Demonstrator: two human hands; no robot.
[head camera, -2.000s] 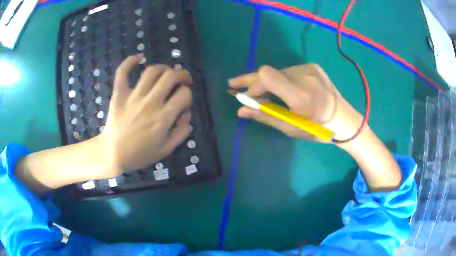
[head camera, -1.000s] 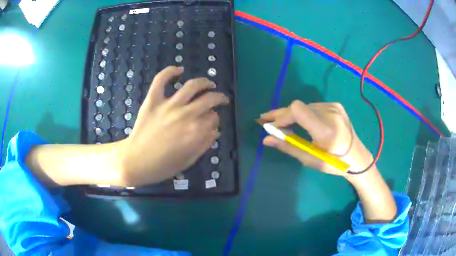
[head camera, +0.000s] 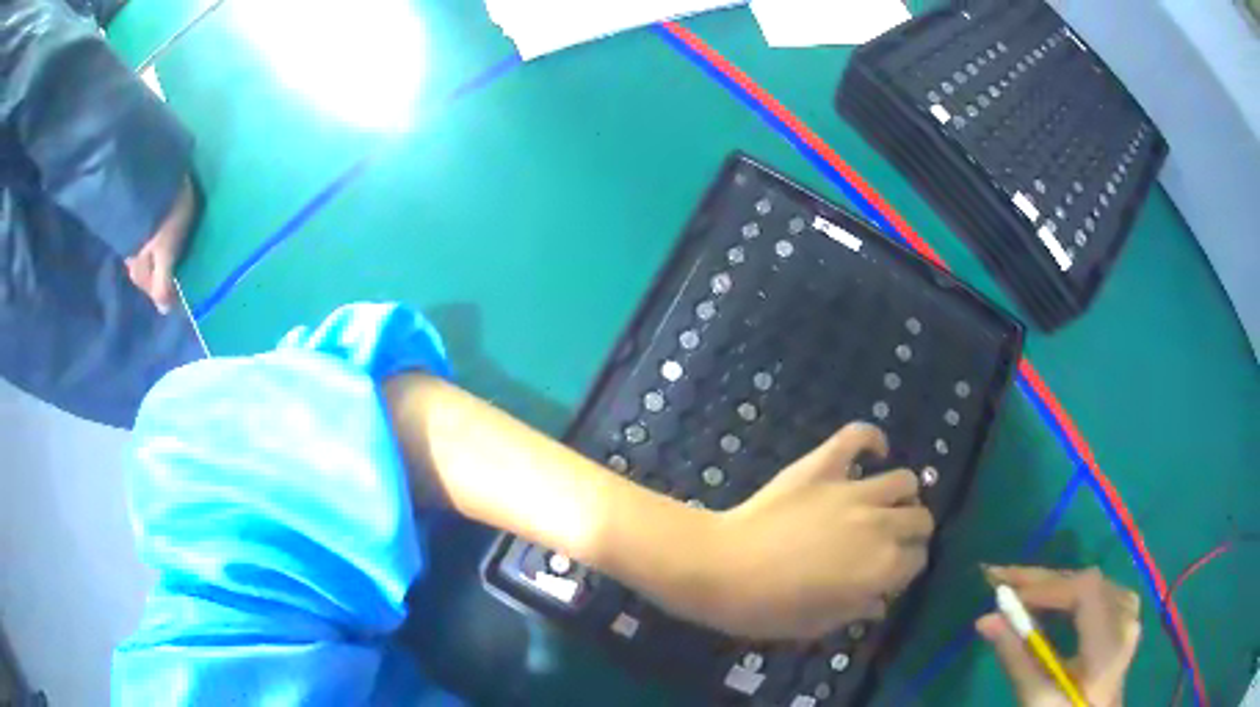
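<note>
A black component tray (head camera: 815, 332) with rows of small silver-grey discs (head camera: 672, 372) lies tilted in the picture. My left hand (head camera: 815, 539) is over its right part, palm down with fingers curled. Whether a disc is between its fingertips is hidden. My right hand (head camera: 1092, 622) is at the lower right, beside the tray and partly cut off by the edge. It holds the yellow pen probe (head camera: 1050, 666) by its white collar, with the tip pointing up and left.
A stack of black trays (head camera: 953, 180) stands at the upper right. White paper (head camera: 580, 20) lies at the top. Another person's hand (head camera: 163, 256) and dark sleeve are at the left. Red and blue tape (head camera: 815, 145) crosses the green mat. A red lead (head camera: 1199, 564) shows at the right.
The view has swung left and up, so tray and hands appear lower right and rotated. The tray stack and other person have come into view. My left hand remains over the tray.
</note>
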